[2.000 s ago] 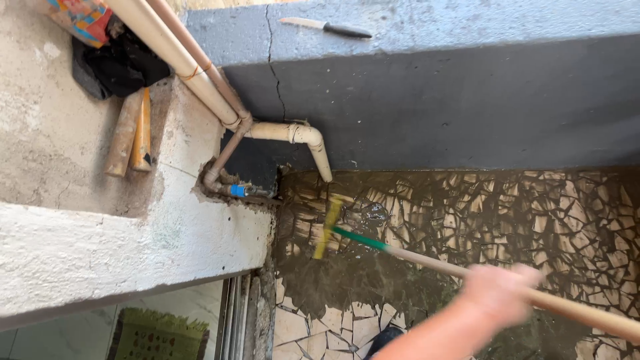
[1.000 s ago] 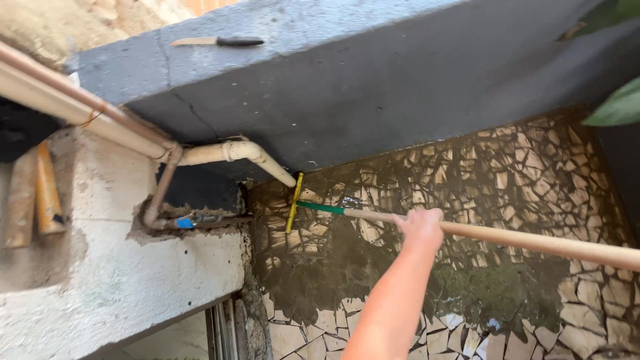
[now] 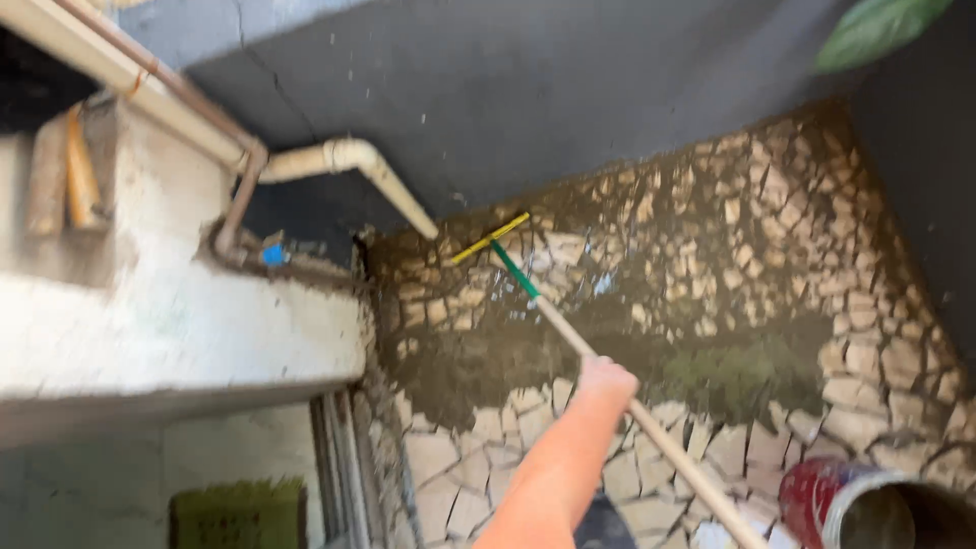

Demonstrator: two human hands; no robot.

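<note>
A squeegee with a yellow blade, a green socket and a long wooden handle reaches across the floor. My left hand is closed around the handle at mid-length, its forearm coming up from the bottom edge. The blade rests on broken-tile paving coated with wet grey-brown slurry, close to the dark wall and just right of the open end of a cream pipe. My right hand is out of the frame; the lower end of the handle runs off the bottom edge.
A dark painted wall borders the floor. At left stand a white masonry ledge and a brown pipe with a blue fitting. A red and white bucket lies lower right. A green mat is lower left; a leaf hangs upper right.
The squeegee blade has moved away from the cream pipe's end, to its right, and the handle now slants more steeply. The bucket has come into view; the knife on the wall top has left it.
</note>
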